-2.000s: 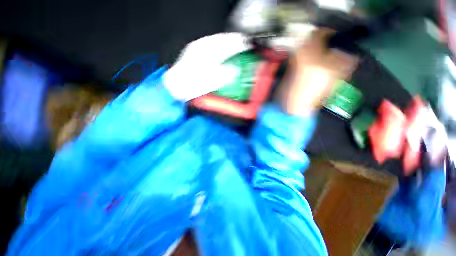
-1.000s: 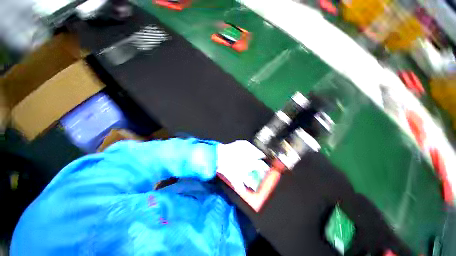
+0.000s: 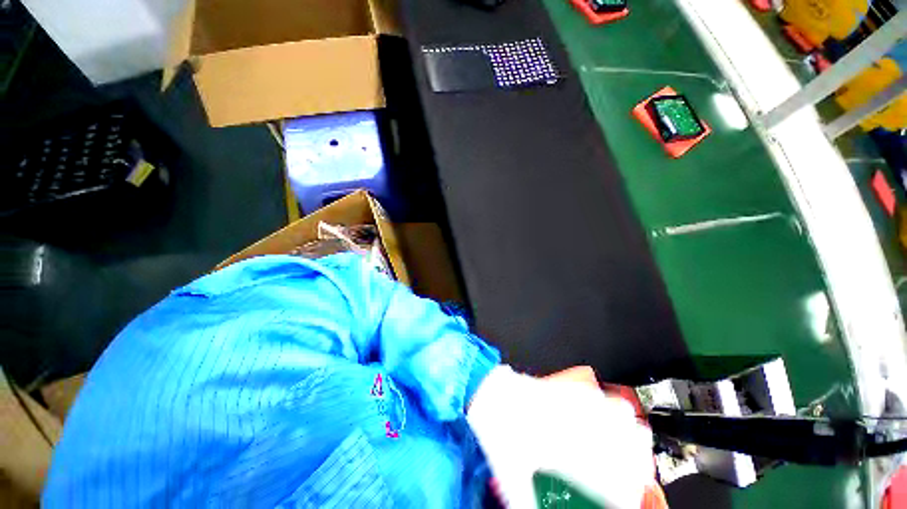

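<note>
My left hand [image 3: 572,437], in a white glove, lies over a circuit board unit [image 3: 553,491] near the bottom edge, thumb and fingers around it. Part of the green board shows below the glove. The red foam pad [image 3: 572,376] shows past the hand. The black power screwdriver [image 3: 761,435] lies across the view right of the glove; its tip is not clear. Behind it is the white-and-black screw feeder [image 3: 768,386]. My right hand is not in view.
The black bench mat [image 3: 547,219] runs beside the green conveyor [image 3: 716,189], which carries a unit on a red pad [image 3: 678,117]. A perforated strip [image 3: 522,63] lies far up the mat. Open cardboard boxes [image 3: 288,84] and a blue-violet stool [image 3: 336,154] are left.
The view has swung left along the bench, so the gloved hand and feeder sit lower right. The right hand, visible two seconds ago, is out of view. The screwdriver now shows clearly.
</note>
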